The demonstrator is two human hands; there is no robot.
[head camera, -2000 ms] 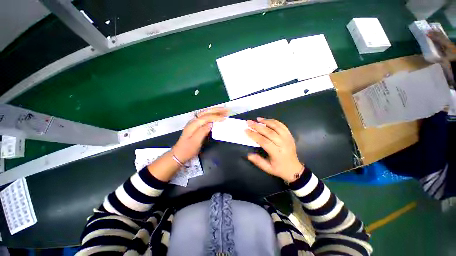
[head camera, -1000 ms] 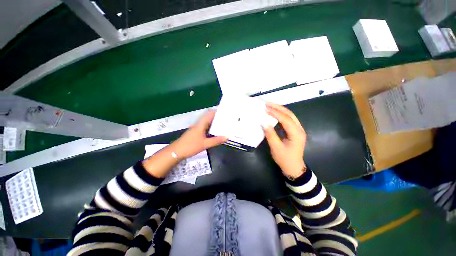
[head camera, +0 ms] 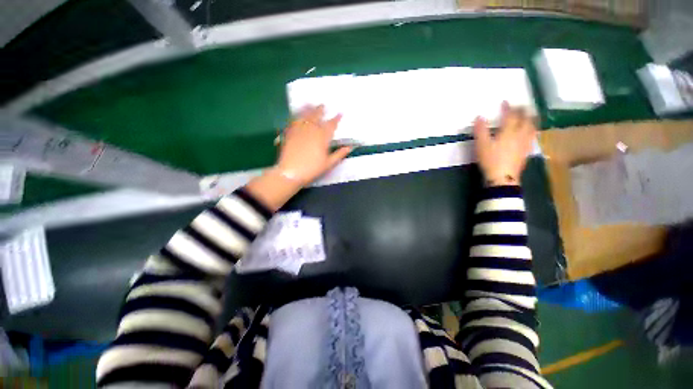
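Observation:
A row of white product boxes lies close together on the green conveyor belt, blurred, so the gaps between them hardly show. My left hand is at the near left end of the row, fingers apart on the boxes. My right hand is at the right end, fingertips on the near edge. Whether either hand grips a box cannot be told. Label sheets with small dark print lie on the black worktop by my left forearm.
A white box stands right of the row, with more boxes at far right. Cardboard with large label pages lies at right. A gridded sheet is far left. A metal post crosses the left. A person's sleeve shows lower right.
My hands have moved forward from the worktop edge to the belt and spread apart. The box they held is no longer between them; the white row reaches further left.

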